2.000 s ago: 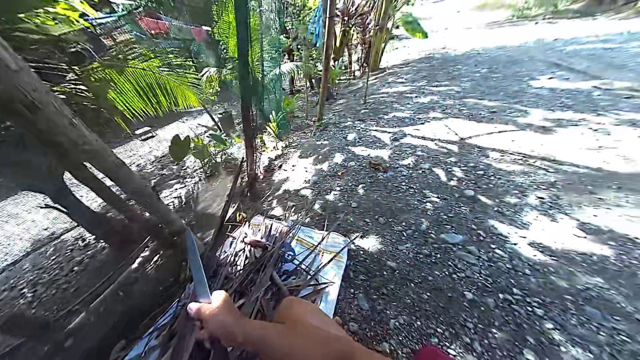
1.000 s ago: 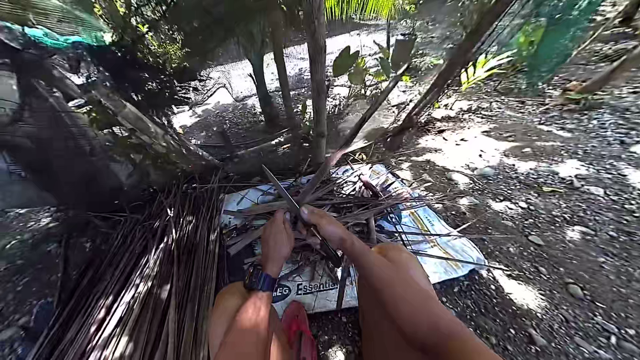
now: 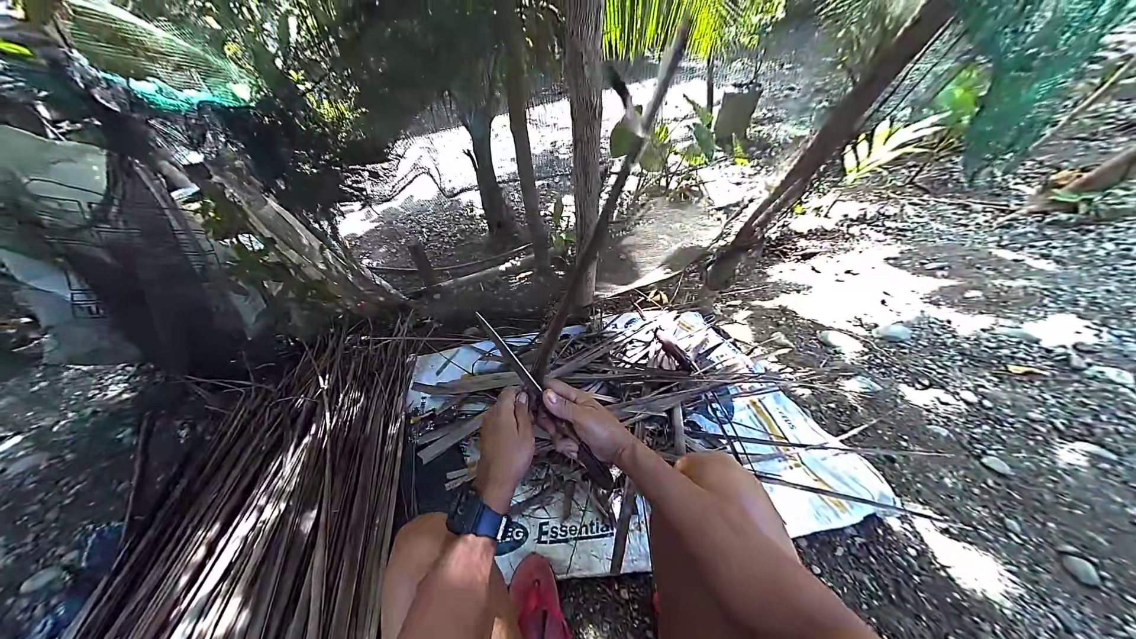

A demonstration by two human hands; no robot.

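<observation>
My left hand (image 3: 508,441), with a dark watch on its wrist, is closed around a long dry palm leaf strip (image 3: 593,240) that rises up and away in front of me. My right hand (image 3: 581,422) meets it and holds a knife, its blade (image 3: 508,355) pointing up and to the left across the strip. A dark piece, perhaps the knife's handle or the strip's lower end, slants down below my right hand. Beneath both hands, cut dry leaf pieces (image 3: 568,506) lie scattered over a flattened printed sack (image 3: 799,461).
A thick pile of dry palm leaves (image 3: 275,506) covers the ground at the left. Thin trunks (image 3: 584,133) stand just beyond the sack, with green netting (image 3: 1021,80) at the upper right. Gravel (image 3: 994,390) extends rightward. A red sandal (image 3: 538,596) is below my hands.
The view has swung left since the oldest frame, where my right hand held the knife. Over the last second both hands stay together, and the strip now stands more upright.
</observation>
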